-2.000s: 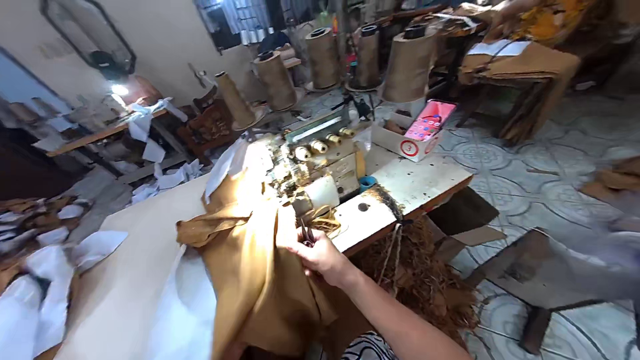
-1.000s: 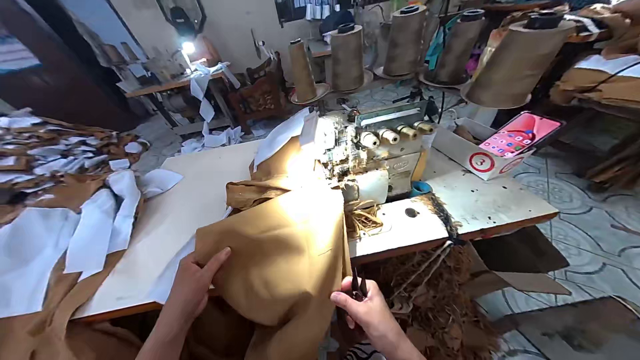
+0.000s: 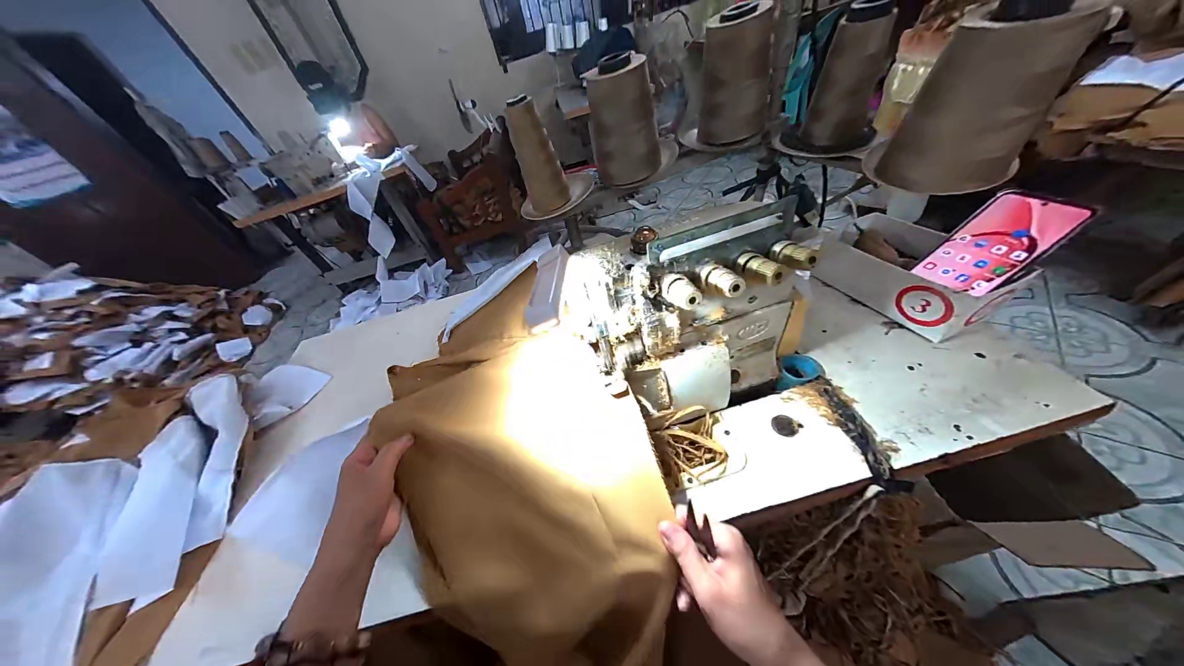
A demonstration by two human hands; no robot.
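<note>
A brown fabric piece (image 3: 518, 518) lies spread over the table's front edge, its far part beside the needle area of an overlock sewing machine (image 3: 703, 324) under a bright lamp. My left hand (image 3: 370, 490) grips the fabric's left edge between thumb and fingers. At the right edge, my right hand (image 3: 717, 573) pinches the fabric and also holds small dark thread snips (image 3: 700, 532), points up. Trimmed strips (image 3: 689, 449) lie bunched just right of the fabric.
Thread cones (image 3: 629, 120) stand behind the machine. A phone (image 3: 1008, 242) rests on a small box (image 3: 916, 301) at right. White and brown pieces (image 3: 139, 518) are heaped at left. Fabric waste (image 3: 851, 573) hangs below the table edge. A person (image 3: 370, 129) sits at a lit table behind.
My left hand, not visible two seconds ago, came onto the fabric's left side. The fabric, bunched at first, is now spread flatter. My right hand keeps the snips. The view has swung right and closer.
</note>
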